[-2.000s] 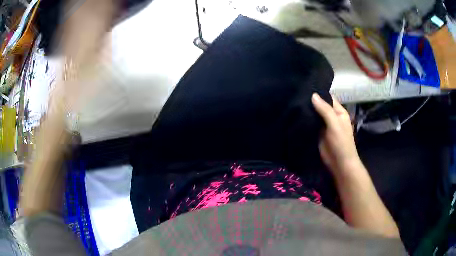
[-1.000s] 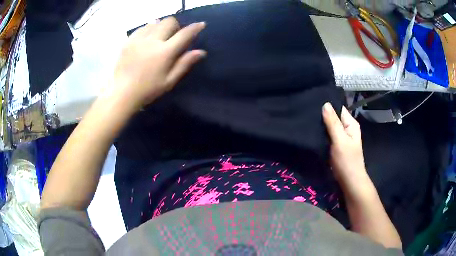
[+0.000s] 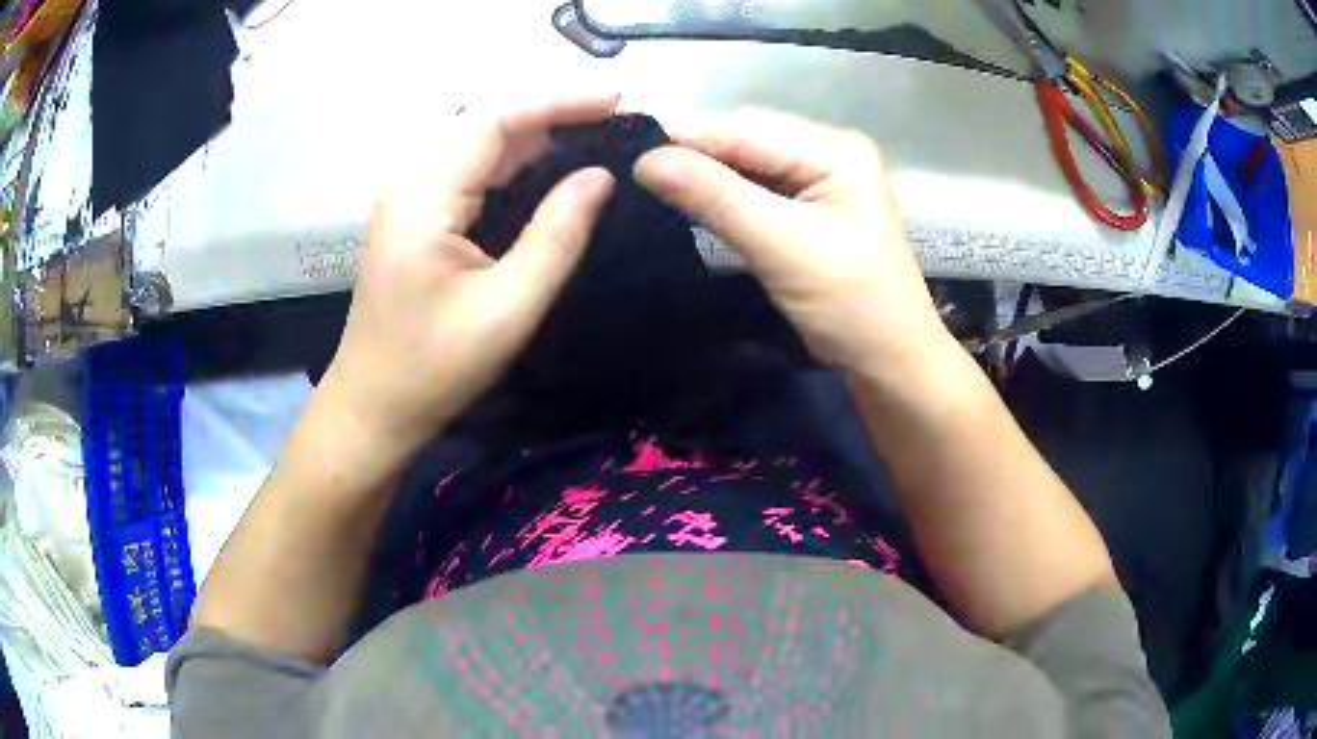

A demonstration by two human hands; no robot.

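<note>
A black cloth piece (image 3: 650,311) is bunched between my two hands at the table's front edge and hangs down over my lap. My left hand (image 3: 455,274) grips its upper left part, with thumb and fingers near its top edge. My right hand (image 3: 809,217) pinches the top edge from the right, thumb close to the left thumb. The cloth's lower part merges with my dark clothing, so its lower end cannot be made out.
The pale table (image 3: 361,87) has a printed ruler along its front. Scissors (image 3: 1098,159) with red and yellow-orange handles and a blue packet (image 3: 1235,202) lie at right. Another black cloth (image 3: 159,101) lies at upper left. A blue strip with print (image 3: 137,505) hangs below left.
The black cloth was spread over the table; it is now gathered and drawn back to the front edge. My left hand has come down and grips it. My right hand has moved up and left.
</note>
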